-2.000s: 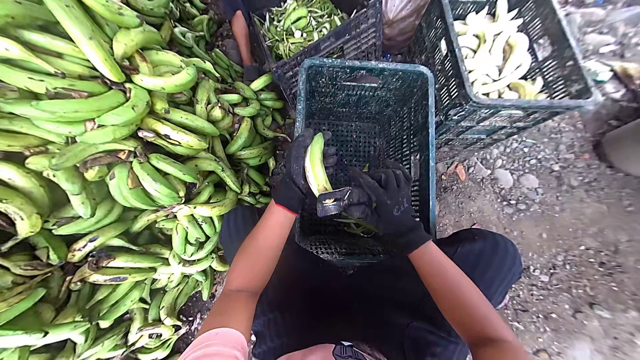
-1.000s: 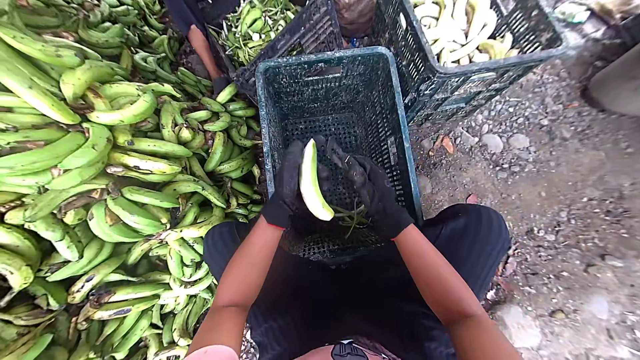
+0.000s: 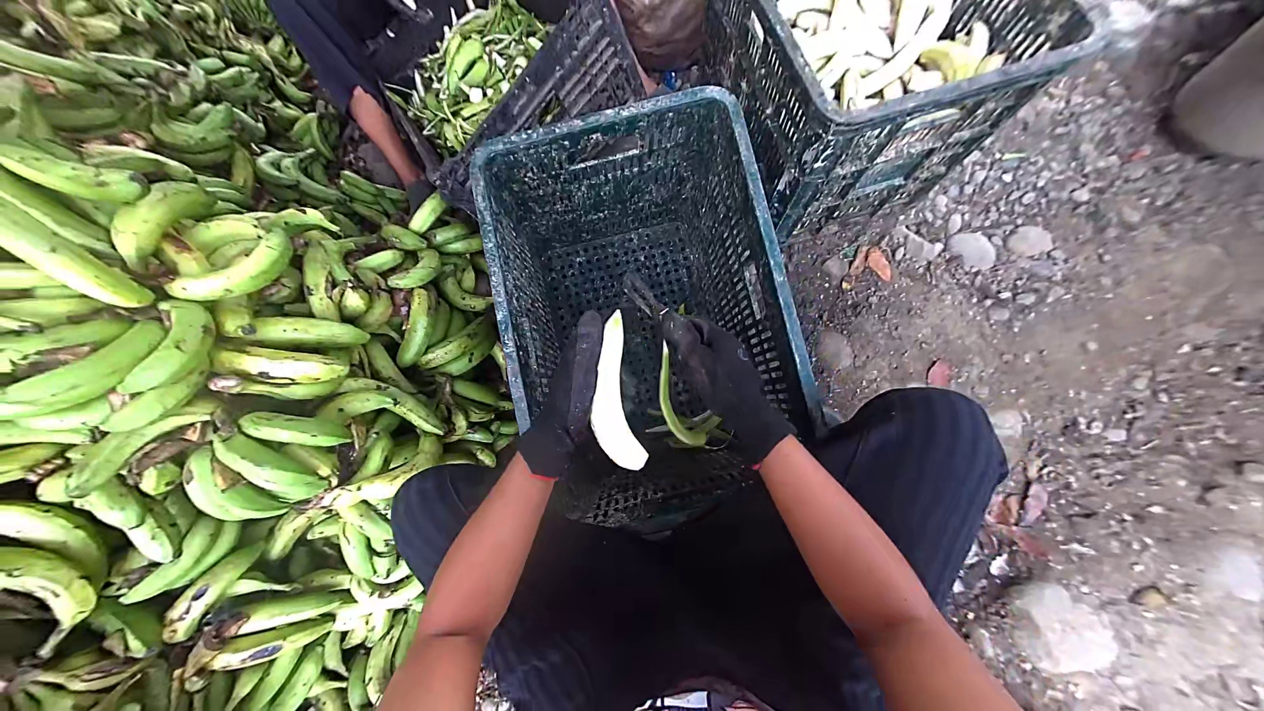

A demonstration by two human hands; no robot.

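My left hand (image 3: 568,400), in a black glove, holds a peeled white plantain (image 3: 614,395) upright over a dark green plastic crate (image 3: 770,247). Close to its right is my gloved right hand (image 3: 719,385), closed around a dark tool (image 3: 644,294), seemingly a knife or peeler, whose tip points up and left. Strips of green peel (image 3: 681,415) hang beside the right hand's fingers, over the crate between my knees. How the fingers grip the tool is partly hidden.
A large pile of green plantains (image 3: 276,365) lies at left. Behind stand a crate of peeled plantains (image 3: 894,118) and a dark crate (image 3: 583,79) beside green peels (image 3: 474,69). Another person's arm (image 3: 380,133) reaches down at upper left. Stony ground (image 3: 1037,326) lies at right.
Two seconds ago the plantain in my left hand still had green skin; now its visible side is white. My right hand has moved slightly away from it, with green peel strips now beside the fingers.
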